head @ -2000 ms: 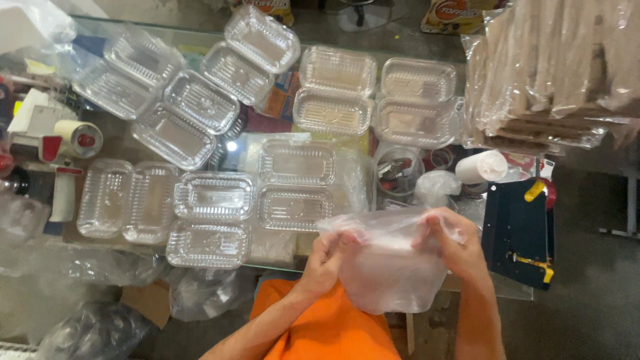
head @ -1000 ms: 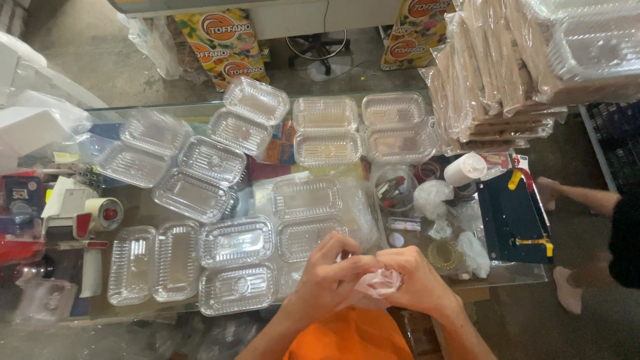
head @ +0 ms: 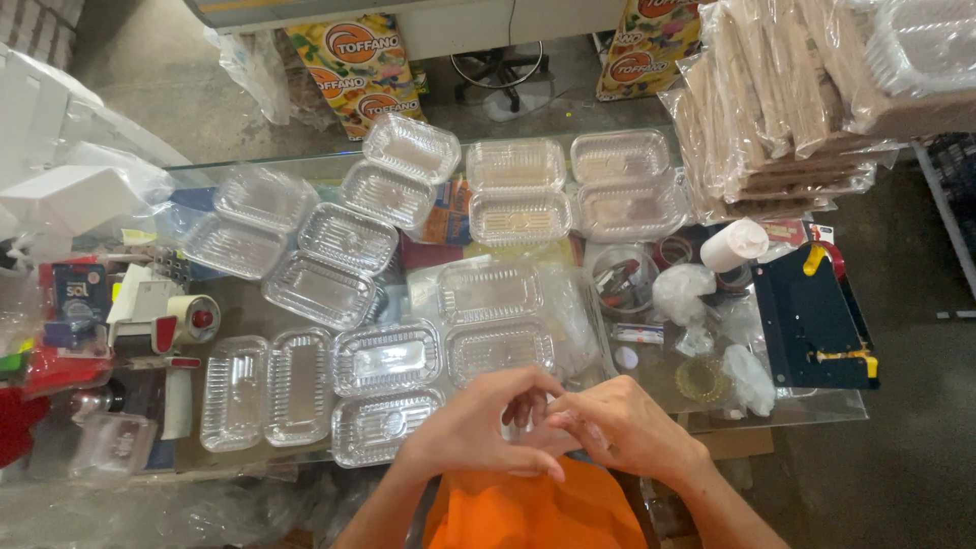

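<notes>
My left hand (head: pixel 496 427) and my right hand (head: pixel 629 427) meet at the table's near edge, in front of my orange clothing. Thin clear plastic shows between them, pinched by my right fingers; my left fingers curl beside it, and their hold on it is unclear. Just beyond my left hand lie hinged clear plastic containers, opened flat, one (head: pixel 499 351) nearly touching it and another (head: pixel 387 423) to its left. More such containers (head: pixel 518 217) spread over the glass tabletop. Crumpled clear plastic (head: pixel 749 381) rests beyond my right hand.
A tape dispenser (head: pixel 164 320) stands at left. At right are a white roll (head: pixel 733 245), a black device with yellow parts (head: pixel 812 320), a round tub of small items (head: pixel 621 278) and a yellowish ring (head: pixel 700 379). Stacked bagged brown packs (head: pixel 762 122) fill the back right corner.
The clear plastic bag, spread wide between my hands two seconds ago, is now bunched small between them. A person's arm and foot at the right edge have gone out of view.
</notes>
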